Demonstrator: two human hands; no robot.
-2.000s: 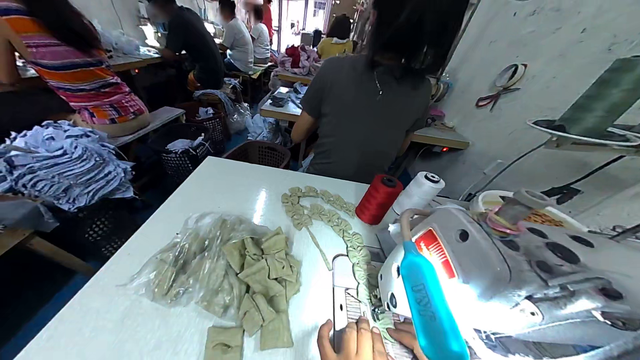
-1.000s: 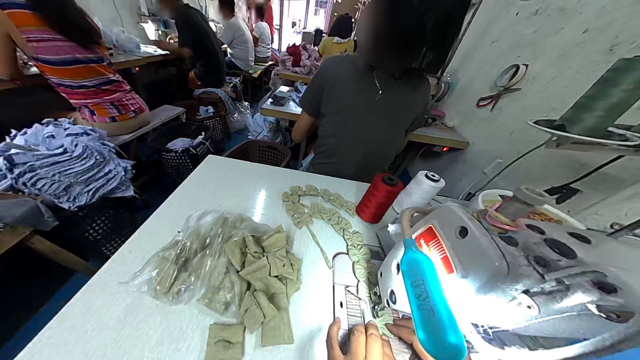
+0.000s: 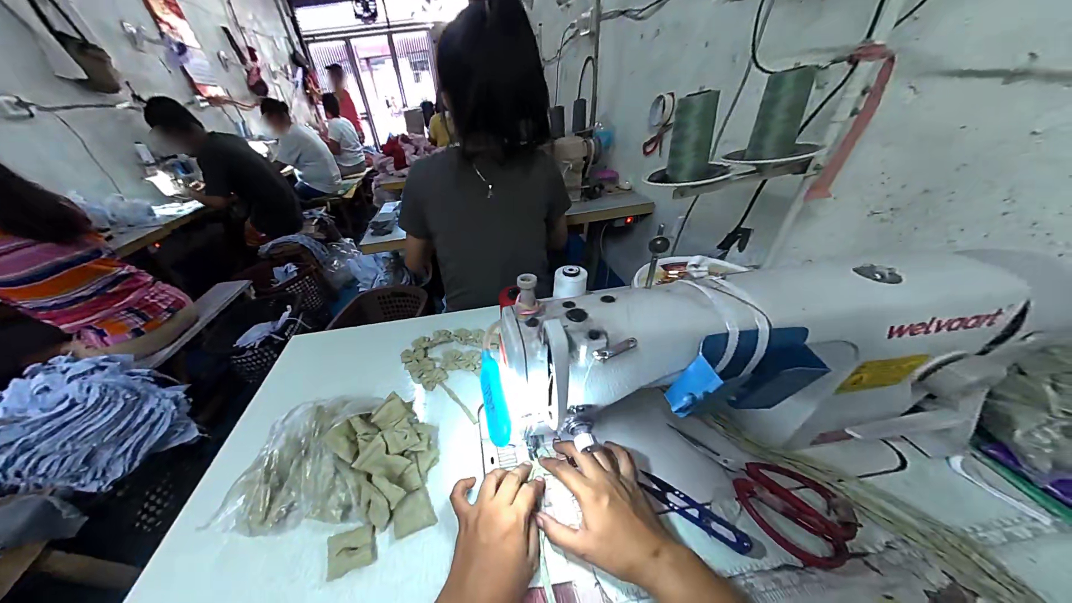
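Observation:
My left hand [image 3: 501, 519] lies with bent fingers on the bed of a sewing machine [image 3: 653, 335], just in front of its needle area. My right hand [image 3: 607, 511] rests beside it, fingers spread over the same spot. A narrow light green fabric strip [image 3: 546, 569] runs toward me between the hands; the fingers touch it near the presser foot, though their exact grip is hidden. Behind the machine head, a chain of gathered green fabric pieces [image 3: 427, 368] curves on the white table. Square green fabric pieces [image 3: 389, 456] spill from a clear plastic bag [image 3: 289, 469] at left.
Red-handled scissors [image 3: 796, 515] and a dark blue metal tool [image 3: 699, 515] lie right of my right hand. Green thread cones [image 3: 693, 138] stand on a wall rack. A co-worker [image 3: 486, 218] sits beyond the table. Blue fabric pieces [image 3: 92, 419] are piled at far left.
The view has swung to the right, bringing the scissors and more of the machine into sight. Both hands remain at the needle area, and my right hand now shows more fully.

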